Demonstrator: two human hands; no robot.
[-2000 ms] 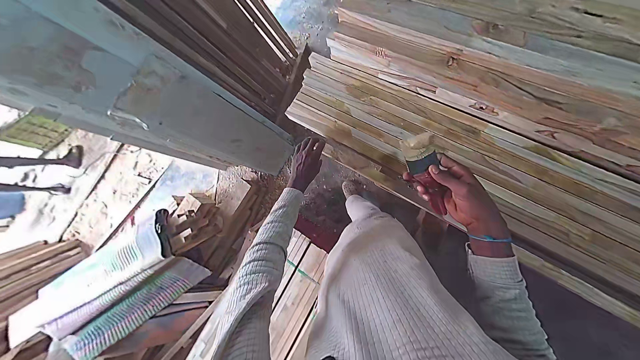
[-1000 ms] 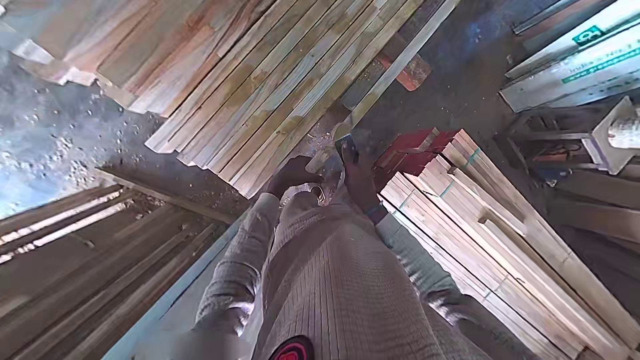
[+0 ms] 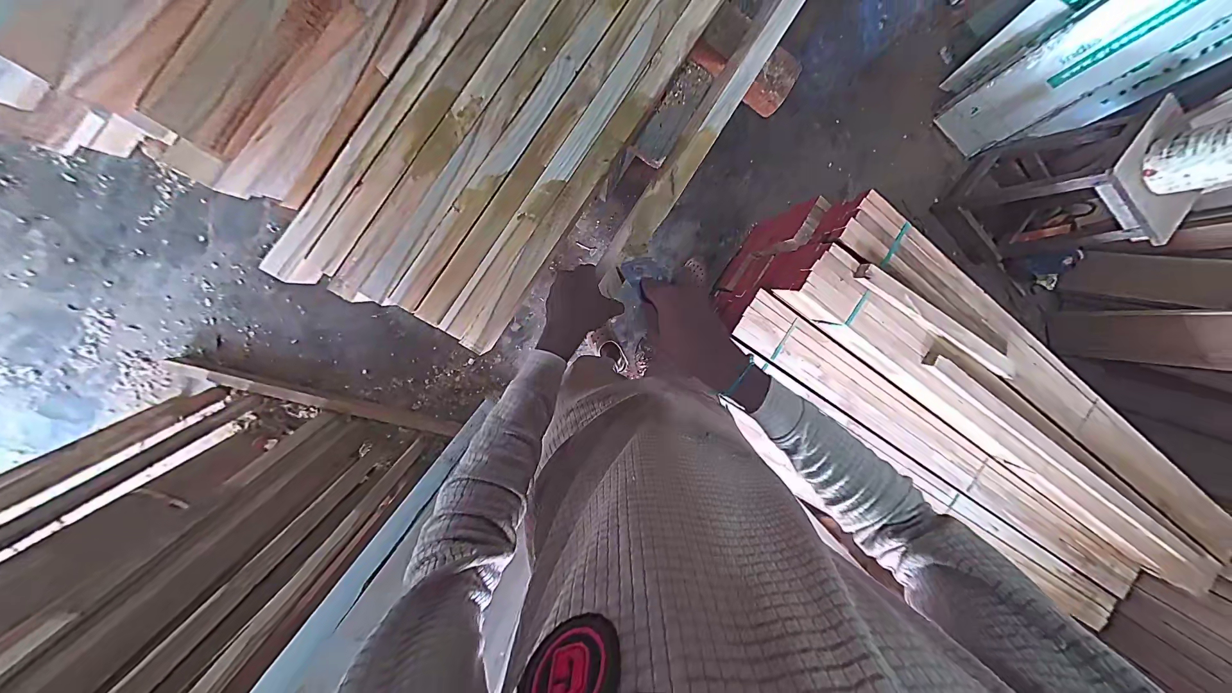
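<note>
My left hand [image 3: 577,308] is curled at the near end of a long wooden strip [image 3: 688,159], which stands apart from the stack and slants to the upper right. Close by on the right, my right hand [image 3: 688,327] holds a small dark bluish object [image 3: 643,272] against the strip's end; its kind is blurred. A green-blue band circles the right wrist. Left of the strip lies a stack of planks [image 3: 462,173] with yellowish stains. My fingertips are partly hidden in shadow.
Bundled timber with red-painted ends [image 3: 924,385] lies at the right. Dark boards [image 3: 241,539] fill the lower left. A wooden stand [image 3: 1136,183] and printed white panels [image 3: 1068,87] are at the upper right. Debris dots the concrete floor [image 3: 125,250].
My hands, apart two seconds ago with the left one empty, are now close together at the strip's end. The right hand still holds the small object. The view has turned strongly.
</note>
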